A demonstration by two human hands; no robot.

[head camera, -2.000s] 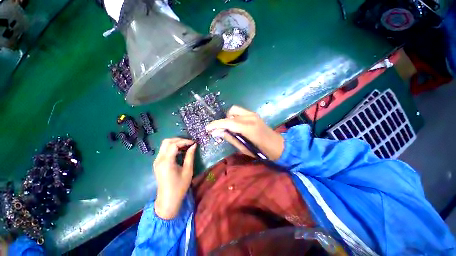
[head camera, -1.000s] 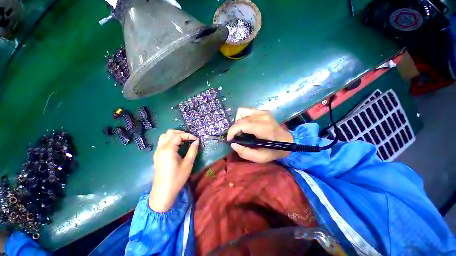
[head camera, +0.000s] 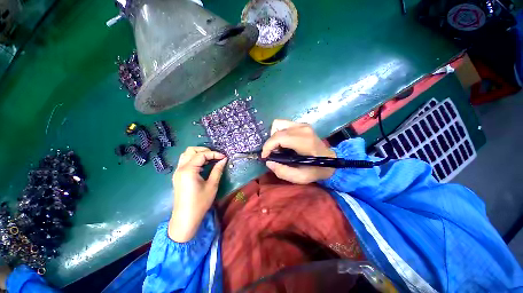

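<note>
My right hand (head camera: 298,151) is closed around the black handle of a soldering iron (head camera: 327,161). Its thin metal tip points left, close to the fingertips of my left hand. My left hand (head camera: 194,182) has thumb and forefinger pinched together near the tip; what is between them is too small and hidden to tell. The batch of components (head camera: 234,127), a speckled silver-purple block, lies just beyond both hands. Dark ribbed component strips (head camera: 147,143), one with a yellow spot, lie to its left.
A grey fume hood (head camera: 183,60) stands beyond the batch, with a yellow tin (head camera: 270,51) beside it. A black component heap (head camera: 49,194) lies far left. A slotted white tray (head camera: 438,140) is at right. A dark box (head camera: 467,20) stands upper right. A blue sleeve (head camera: 28,280) shows lower left.
The right hand has moved from over the batch to its near edge, and the iron now points left at the left fingertips. Over the last second both hands stay almost still.
</note>
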